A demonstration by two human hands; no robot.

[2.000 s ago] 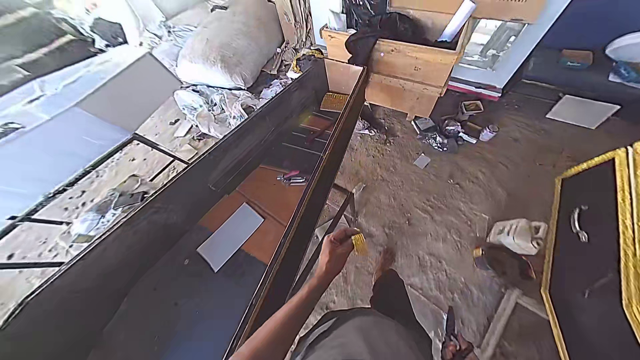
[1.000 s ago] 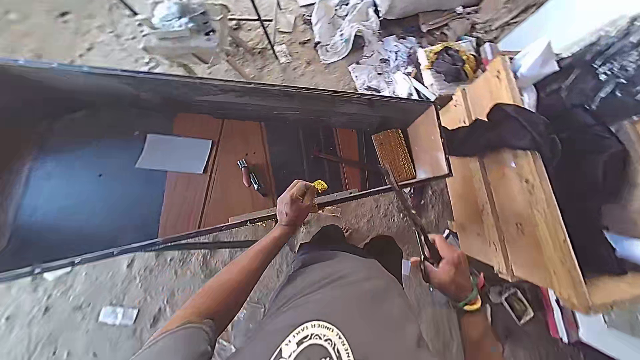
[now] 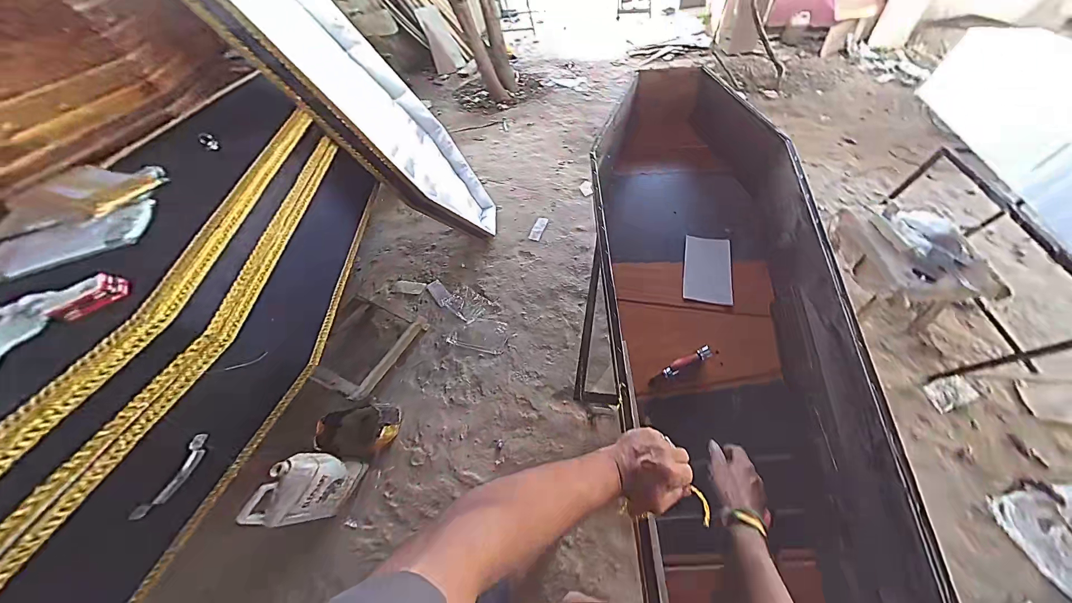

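An open, coffin-shaped wooden box (image 3: 804, 251) stretches away from me, dark inside with reddish-brown boards across its floor. My left hand (image 3: 655, 471) is closed at its left rim, around a yellow braided trim (image 3: 702, 506) whose end sticks out below the fingers. Inside the box, just right of it, is my right hand (image 3: 737, 481), with a band on the wrist; nothing shows in its fingers, which are partly apart. Farther up the floor lie a tool with a red handle (image 3: 688, 363) and a pale rectangular sheet (image 3: 708, 270).
A black panel with gold braid (image 3: 209, 318) and a metal handle (image 3: 172, 477) fills the left side. On the dirt ground are a plastic jug (image 3: 303, 490), a wooden frame (image 3: 389, 360) and clear plastic scraps. Metal stands (image 3: 997, 310) and a cluttered stool (image 3: 921, 260) are at right.
The view has swung round strongly along the box. My right hand held a long dark tool a second ago; it is now inside the box without that tool showing. My left hand still holds the yellow trim.
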